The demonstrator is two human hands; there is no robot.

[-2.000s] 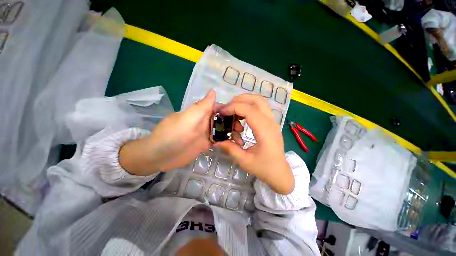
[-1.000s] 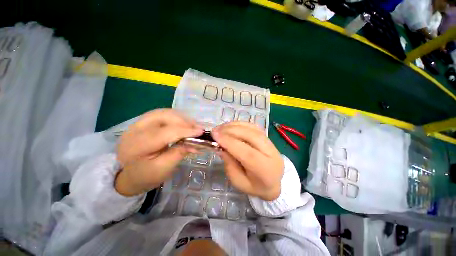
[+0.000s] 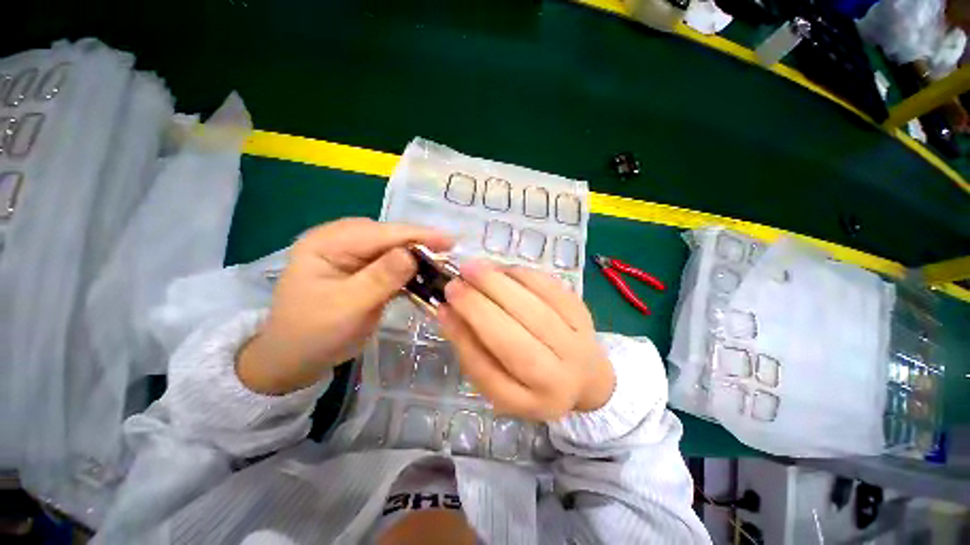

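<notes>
A dark watch body (image 3: 429,279) with a thin shiny metal frame (image 3: 422,252) along its edge is held tilted between both hands, above the central tray. My left hand (image 3: 324,301) grips its left side with thumb and fingers. My right hand (image 3: 529,335) grips its right side and covers part of it. Whether the frame is fully seated cannot be told. The clear blister tray (image 3: 425,202) lies beneath the hands, with thin rounded-square frames in its pockets; its middle is hidden by the hands.
Red-handled cutters (image 3: 630,284) lie right of the tray. A second tray under a white sheet (image 3: 819,351) is at right. Stacked whitish trays (image 3: 85,266) stand at left. Beyond the yellow tape (image 3: 319,152), a small black unit (image 3: 625,164) sits on the green surface. Part of another person shows top right.
The watch body was seen face-on, then nearly edge-on, and now is tilted diagonally. Both hands have shifted their fingers around it and still hold it. The camera view has shifted.
</notes>
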